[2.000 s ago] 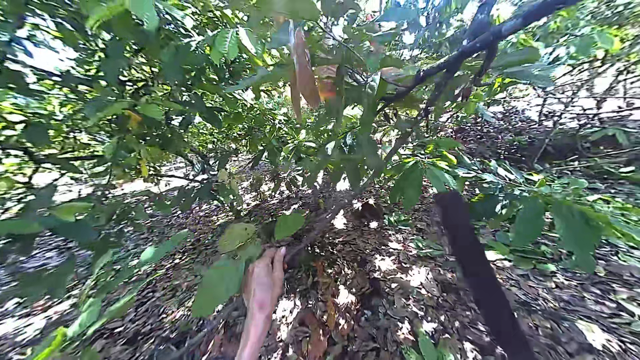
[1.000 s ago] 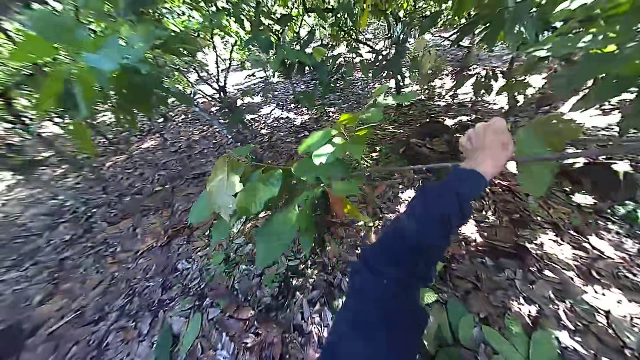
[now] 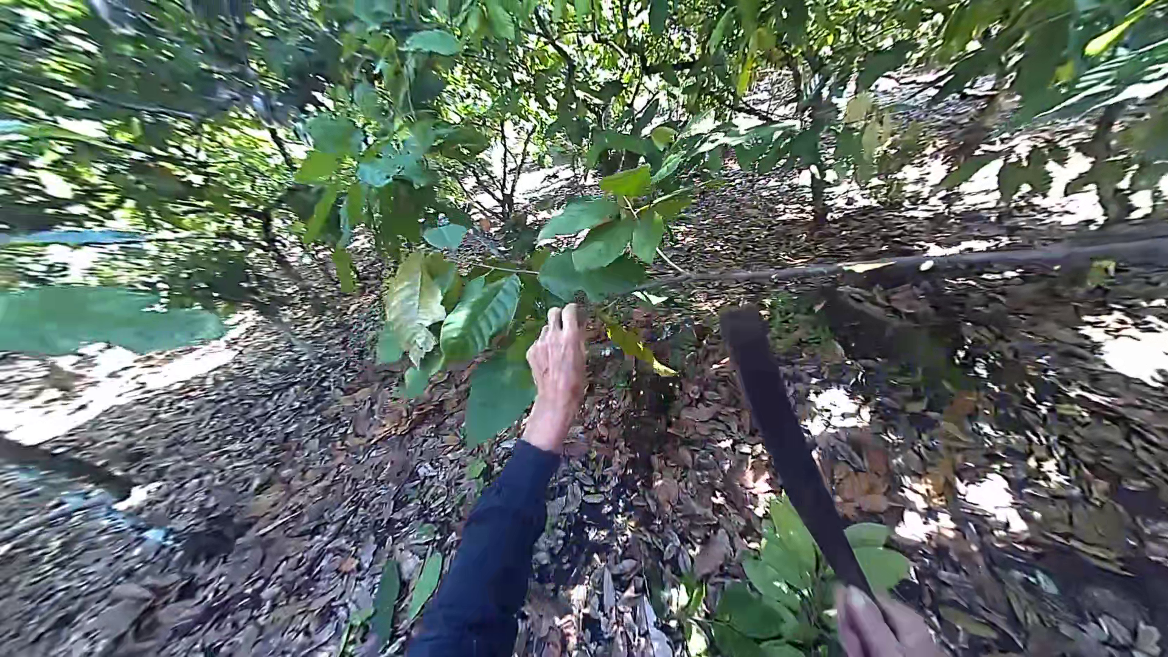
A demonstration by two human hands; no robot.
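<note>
A long branch (image 3: 803, 272) crosses from the right edge to a leafy end near the middle. My left hand (image 3: 558, 360), in a dark blue sleeve, is raised at that leafy end with its fingers curled; leaves hide the fingertips, and I cannot tell whether they grip a twig. Green leaves (image 3: 482, 318) hang just left of it. At the lower right my right hand (image 3: 883, 630) is closed around the lower end of a machete, whose dark blade (image 3: 792, 447) points up and slightly left, below the branch and apart from it.
Dry leaf litter (image 3: 301, 511) covers the ground. A low green plant (image 3: 776, 584) grows beside the machete's lower part. A blurred large leaf (image 3: 100, 318) is close at the left edge, above a dark branch (image 3: 64, 464). Trees with dense foliage stand behind.
The left hand, a second ago on the bare part of the branch further right, is now at its leafy end. The machete and right hand have come into view since then.
</note>
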